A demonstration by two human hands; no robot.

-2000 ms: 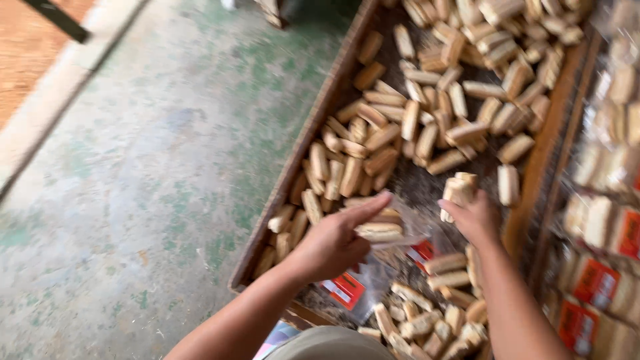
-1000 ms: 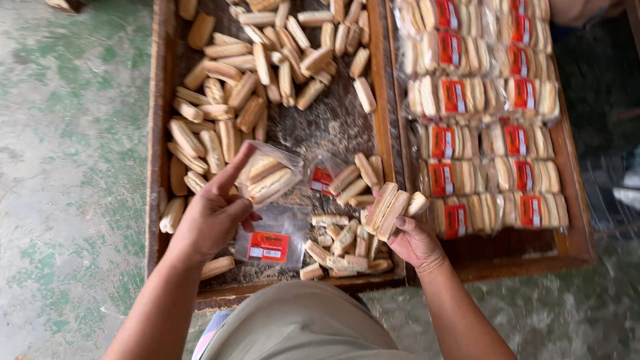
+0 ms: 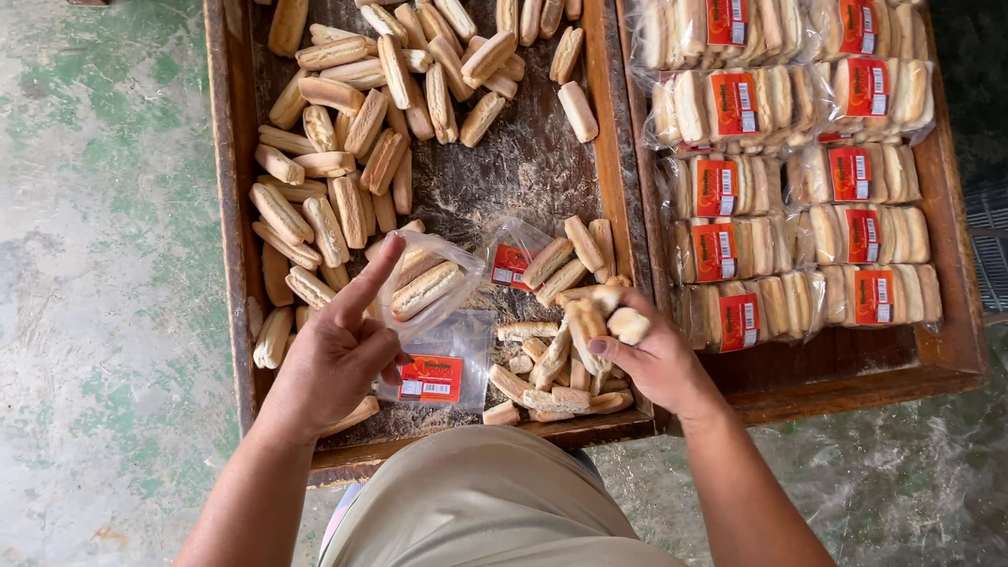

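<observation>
My left hand (image 3: 342, 362) grips a clear plastic bag (image 3: 468, 272) by its edge, index finger pointing out; some finger-shaped bread sticks (image 3: 428, 290) lie in the bag. Several bread pieces (image 3: 591, 331) are held in my right hand (image 3: 657, 354), above a pile of broken sticks (image 3: 551, 378) in the tray's near right corner. Below the held bag lies a flat clear bag with a red label (image 3: 431, 379). Another bag with a red label (image 3: 510, 265) lies beside a few sticks (image 3: 563, 268), left of and beyond my right hand.
Many loose bread sticks (image 3: 346, 157) fill the left and far parts of the wooden tray (image 3: 228, 197). A second wooden tray (image 3: 850, 386) at the right holds rows of packed bags (image 3: 717, 252) with red labels. A painted concrete floor (image 3: 102, 276) surrounds them.
The view has swung to the right since the earliest frame. The sticks in my right hand, lined up side by side one second ago, now show their ends, and that hand is over the broken pile.
</observation>
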